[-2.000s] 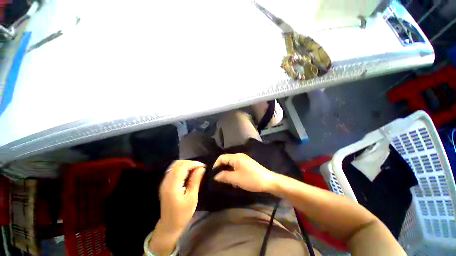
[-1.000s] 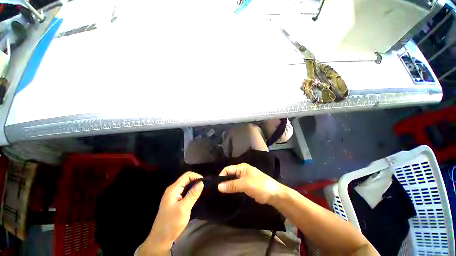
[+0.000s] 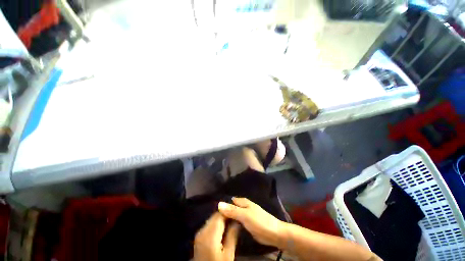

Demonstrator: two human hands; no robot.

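Observation:
A black garment piece (image 3: 250,186) lies over my lap below the table edge. My left hand (image 3: 215,237) is at the bottom centre, blurred and partly cut off by the lower edge, with its fingers at the cloth. My right hand (image 3: 255,219) touches it from the right, thumb and fingers closed together over the black cloth. The cloth between the fingers is mostly hidden, and its edge cannot be made out.
The white machine table (image 3: 153,112) spans the view above my lap. Scissors with cloth-wrapped handles (image 3: 298,107) lie near its front edge. A white slatted basket (image 3: 433,204) with black and white cloth stands at right. Red crates (image 3: 428,130) are on the floor.
My hands have come together and moved lower and slightly right, where they were apart with a black edge between them. The view has tilted up, showing more of the machine area.

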